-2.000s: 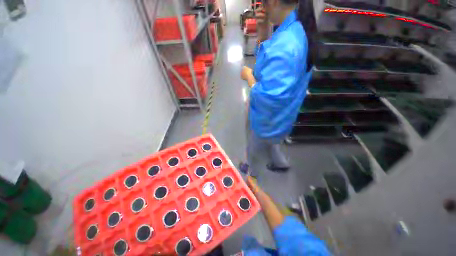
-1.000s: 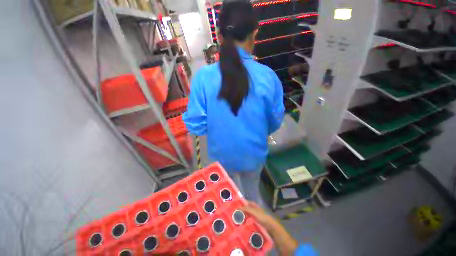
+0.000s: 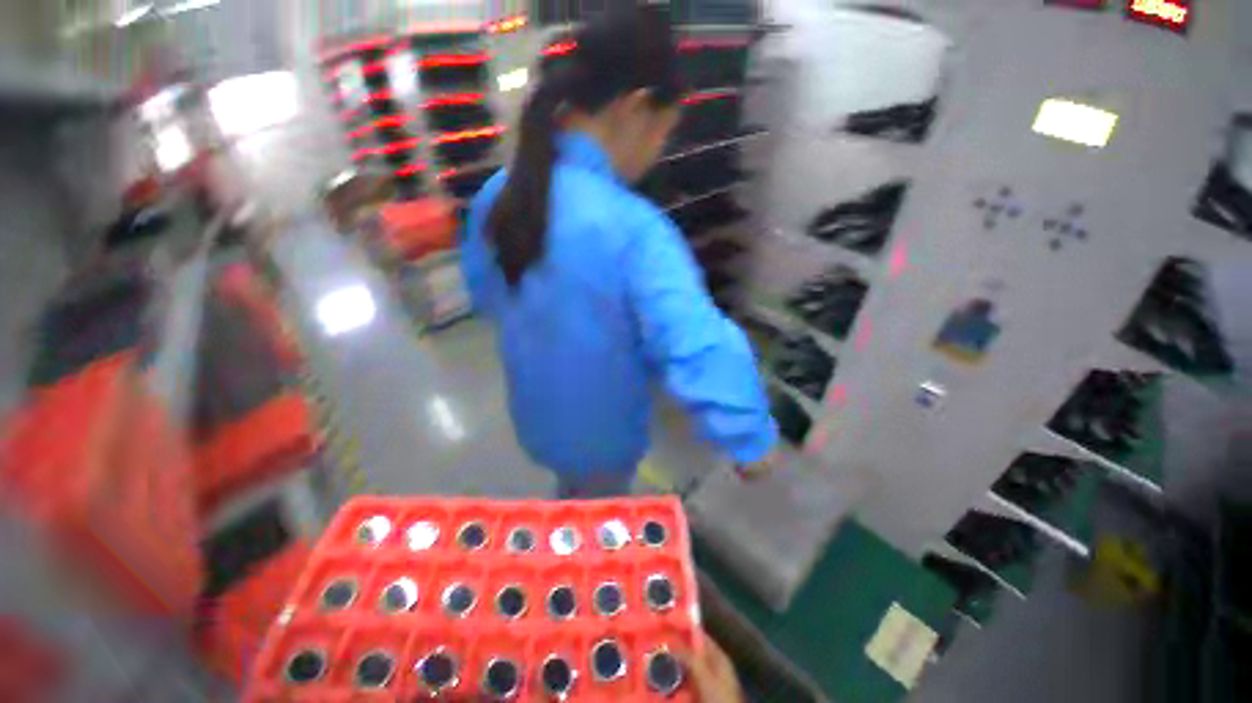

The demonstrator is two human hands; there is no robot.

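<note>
A red compartment tray (image 3: 481, 565) is at the bottom centre, its near part cut off by the frame edge. Its pockets hold several round units (image 3: 511, 602) with dark faces and pale rims; a few in the far row shine white. My right hand (image 3: 717, 676) is at the tray's right edge, partly cut off, with its fingers against the tray. My left hand is not in view.
A person in a blue jacket (image 3: 577, 330) stands just ahead, one arm out over a green-topped table (image 3: 858, 604) at right. Ageing racks with green shelves line the right side. Red bins (image 3: 103, 467) stand at left. An aisle floor (image 3: 398, 371) runs ahead.
The view has moved forward and turned. The tray's far edge now lies nearly level. The person ahead has turned rightward and extended an arm. The green-topped table is nearer.
</note>
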